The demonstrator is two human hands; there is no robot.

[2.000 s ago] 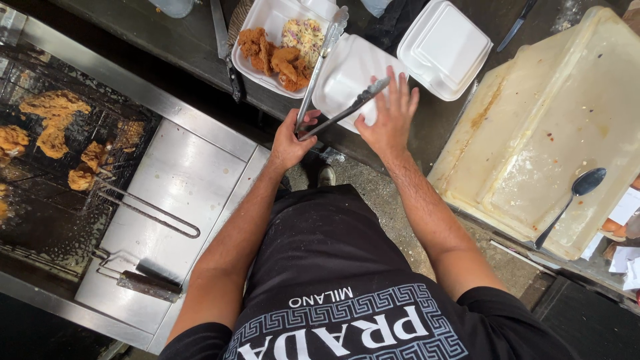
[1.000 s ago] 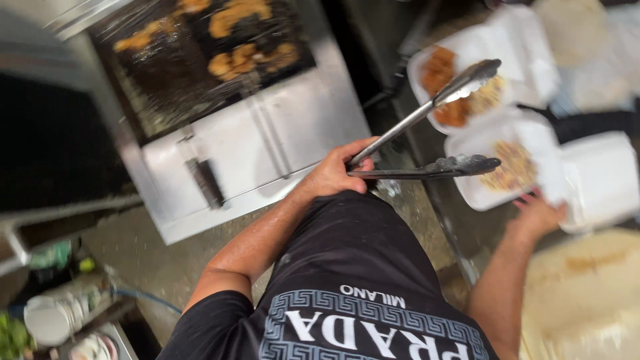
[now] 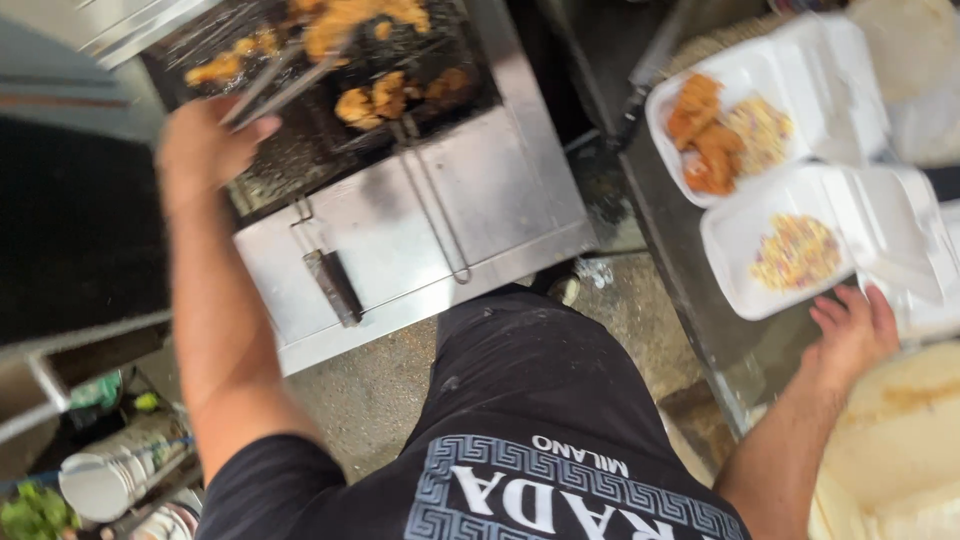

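Observation:
Over the deep fryer, my left hand is closed on metal tongs, blurred, their tips near pieces of fried chicken in the dark oil. At the right, my right hand has its fingers spread at the near edge of an open white foam container with coleslaw-like salad in it; whether the fingertips touch it is unclear. Beyond it, a second open foam container bears fried chicken beside the same kind of salad.
Two wire basket handles, one with a dark grip, lie over the fryer's steel ledge. A large cream tub stands at lower right. White buckets and green leaves are at lower left. Concrete floor shows between the fryer and the dark counter.
My left hand has swung the tongs from beside the containers to over the fryer. My right hand stays by the salad container. Salad appears in this container after the earliest frame.

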